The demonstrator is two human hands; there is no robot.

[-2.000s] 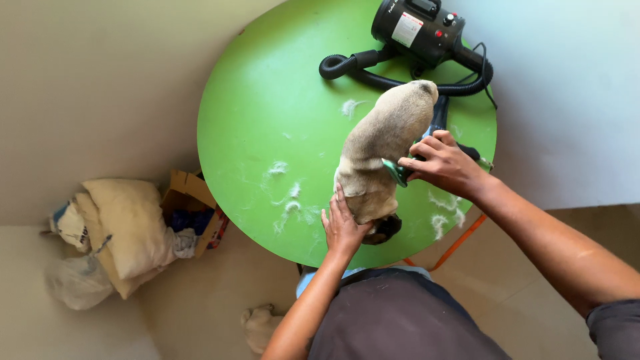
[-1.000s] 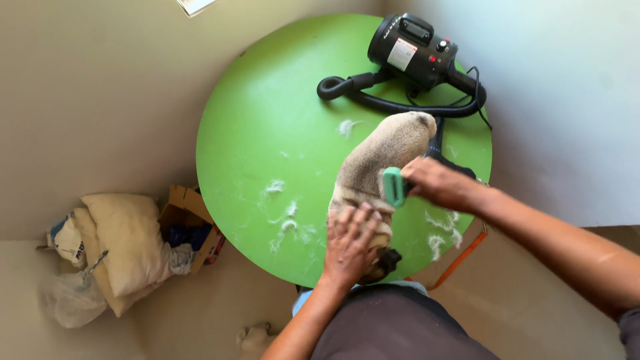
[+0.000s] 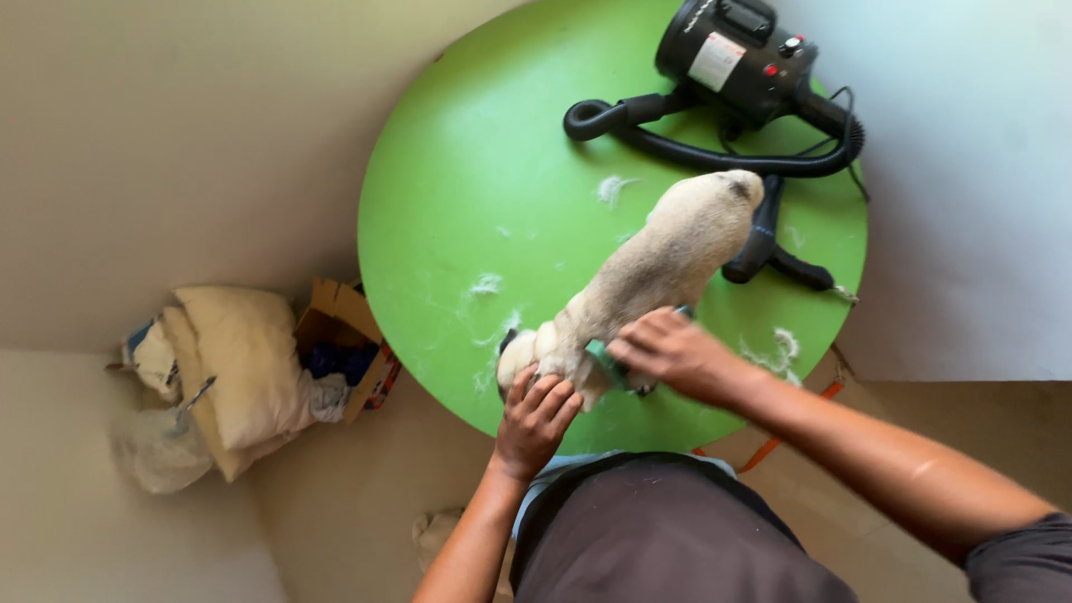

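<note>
A fawn short-haired dog [image 3: 670, 251] stands on a round green table [image 3: 435, 193], its head toward the near left edge and its rump toward the black dryer. My left hand [image 3: 538, 416] rests with fingers bent against the dog's neck and chest. In my right hand [image 3: 678, 356] is a green grooming brush [image 3: 605, 362], its head touching the dog's shoulder; my fingers hide most of the handle. Tufts of loose pale fur [image 3: 613, 190] lie on the tabletop around the dog.
A black pet dryer [image 3: 737, 63] with a coiled hose [image 3: 712, 159] occupies the table's far right. A dark blue and black hand tool [image 3: 758, 239] lies behind the dog. Cushions [image 3: 243, 360] and an open cardboard box [image 3: 335, 310] are at left on the floor; an orange strap [image 3: 791, 427] hangs near the table edge.
The dog's head has swung leftward, from near the table's front edge. My left hand has moved from its back to the neck and chest. The brush is now lower, at the shoulder.
</note>
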